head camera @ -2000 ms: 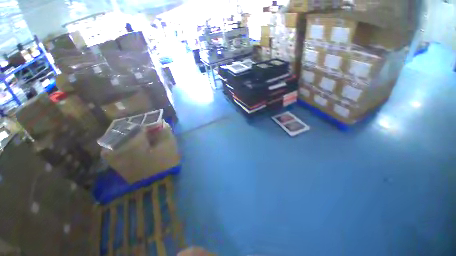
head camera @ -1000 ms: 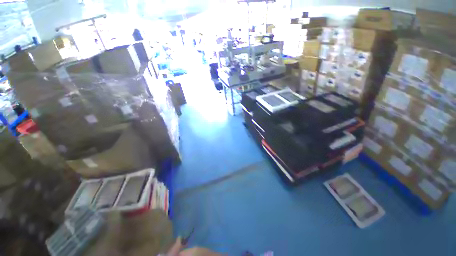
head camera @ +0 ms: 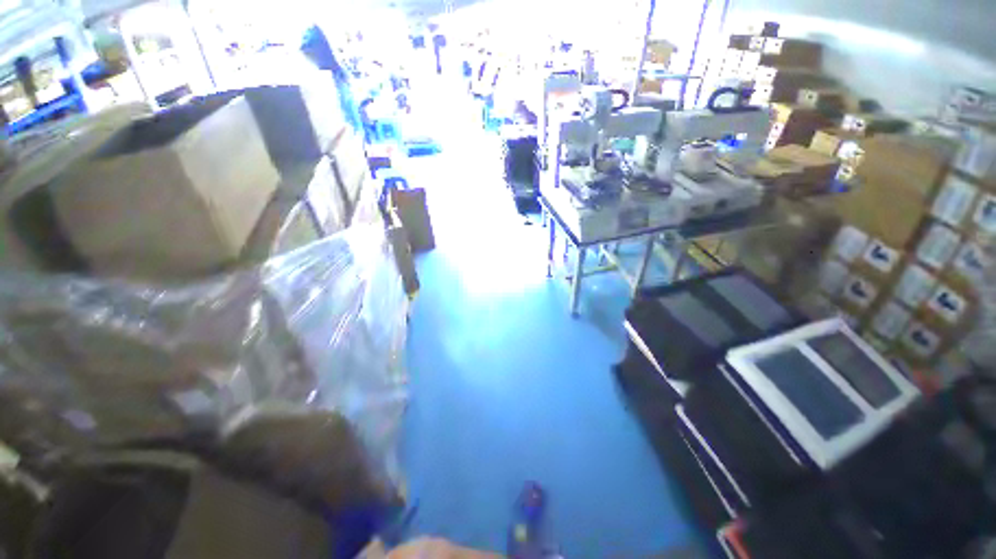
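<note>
My left hand (head camera: 431, 548) shows at the bottom edge, left of centre, mostly cut off and blurred. A thin dark tool (head camera: 408, 515) sticks up from its fingers; I cannot tell whether it is tweezers or a screwdriver. My right hand is not in view. No work piece shows in the hand.
Film-wrapped cartons (head camera: 328, 317) stand at the left beside the blue aisle floor (head camera: 481, 393). At the right are dark stacked trays (head camera: 699, 311), a white-framed tray (head camera: 825, 388) on top, and cartons (head camera: 879, 262). A machine bench (head camera: 612, 224) stands ahead. A shoe (head camera: 530, 513) shows below.
The view has moved forward up the aisle. The machine bench and dark tray stack look nearer, and the white tray on the floor has left view. The hand remains at the bottom edge.
</note>
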